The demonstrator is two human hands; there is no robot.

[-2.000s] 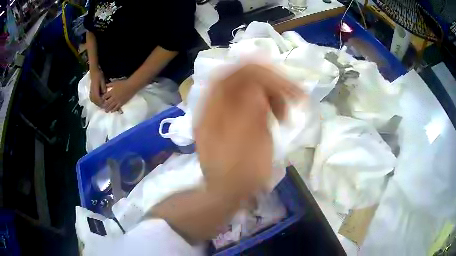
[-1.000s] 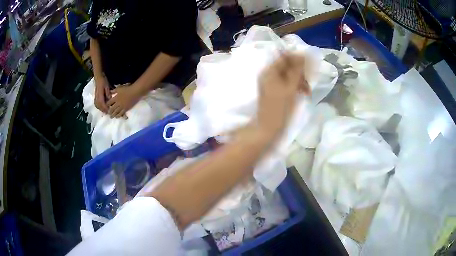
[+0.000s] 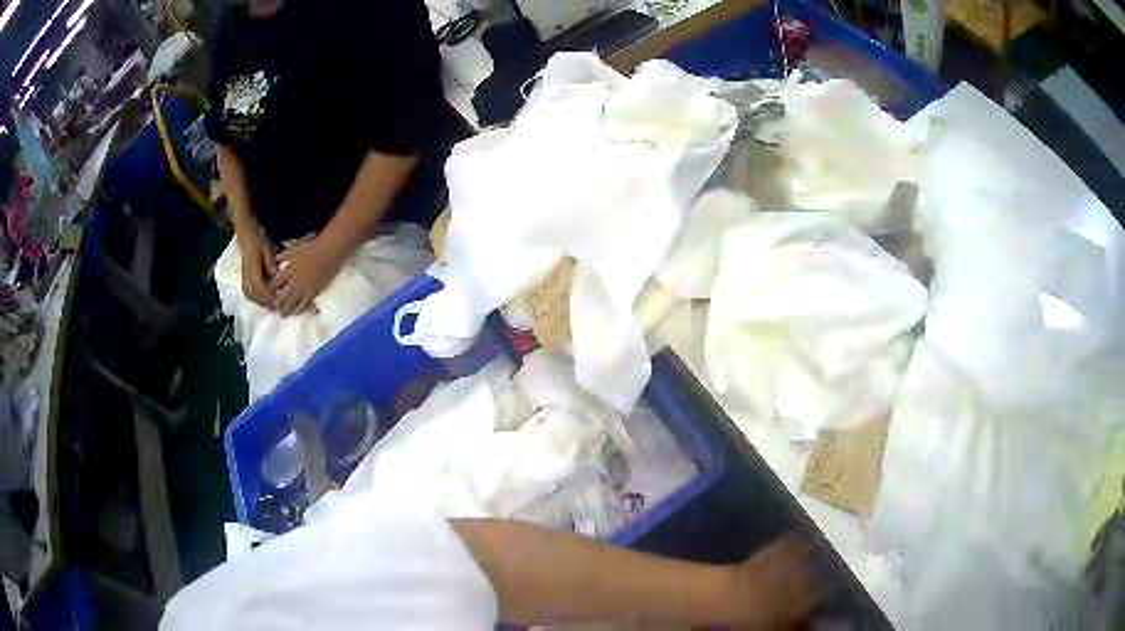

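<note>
My left hand (image 3: pixel 780 584) is blurred at the bottom, beside the dark table edge; its forearm comes from a white sleeve at lower left. Whether its fingers hold anything cannot be told. My right hand is not in view. A heap of white garment pieces (image 3: pixel 543 185) lies in front of me, with one end hanging over the blue plastic bin (image 3: pixel 413 300). The bin also holds white pieces (image 3: pixel 432 431) and clear rings (image 3: pixel 350 431). A white loop (image 3: pixel 407 323) lies at the bin's edge.
More white cloth (image 3: pixel 802 308) covers the table at the right. Brown paper tickets (image 3: pixel 846 466) lie among it. A person in a black T-shirt (image 3: pixel 327 99) sits at upper left, hands on white cloth. Another blue bin (image 3: pixel 728 47) stands behind the heap.
My left hand has moved from over the white heap down and right to the bottom of the picture. The heap's near cloth lies differently, uncovering a brown ticket. The view has shifted slightly.
</note>
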